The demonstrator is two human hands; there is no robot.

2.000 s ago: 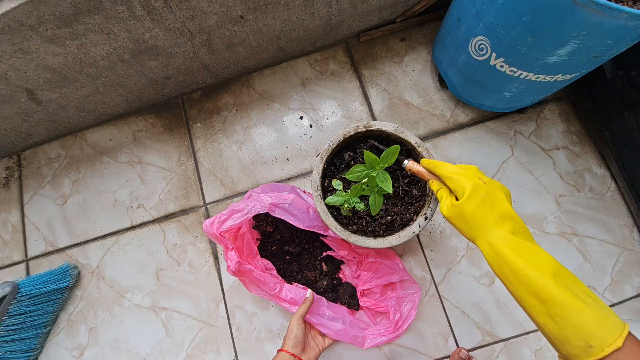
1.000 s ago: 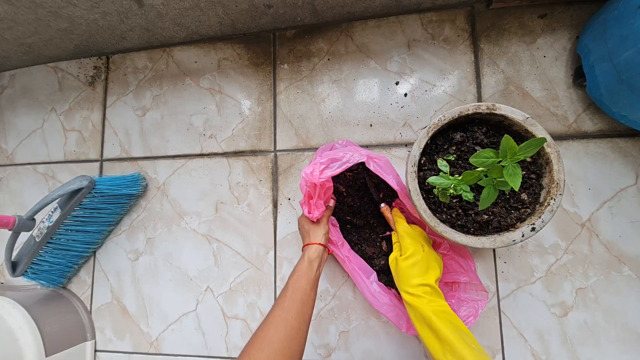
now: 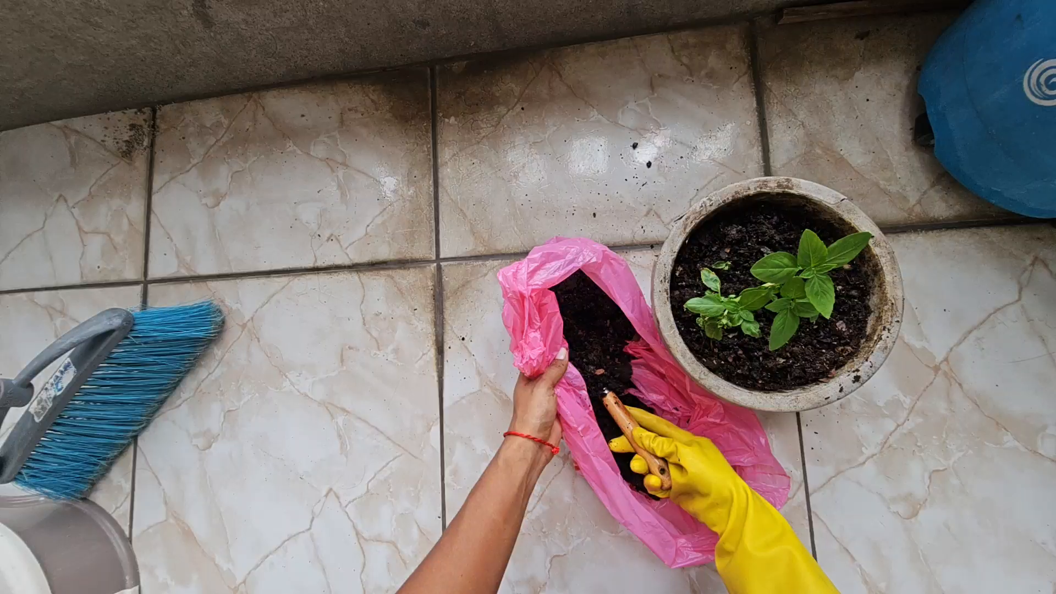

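A pink plastic bag (image 3: 606,458) of dark soil (image 3: 592,318) lies open on the tiles. My left hand (image 3: 538,404), bare with a red string at the wrist, grips the bag's left edge. In a yellow rubber glove, my right hand (image 3: 672,466) holds the wooden handle (image 3: 629,433) of a small hand tool over the bag; its working end is hidden, apparently in the soil. Right of the bag, touching it, stands a round stone-like pot (image 3: 887,330) of soil with a leafy green plant (image 3: 796,285) in it.
A blue-bristled broom head (image 3: 124,392) lies at the left, above a grey and white container (image 3: 70,544). A blue bucket (image 3: 990,107) stands at the upper right. Along the top runs a concrete wall (image 3: 289,37). Soil crumbs dot the tiles.
My right hand was at the pot with the tool two seconds ago and is now over the bag. My left hand has moved from the bag's lower edge to its left edge. The view has shifted left.
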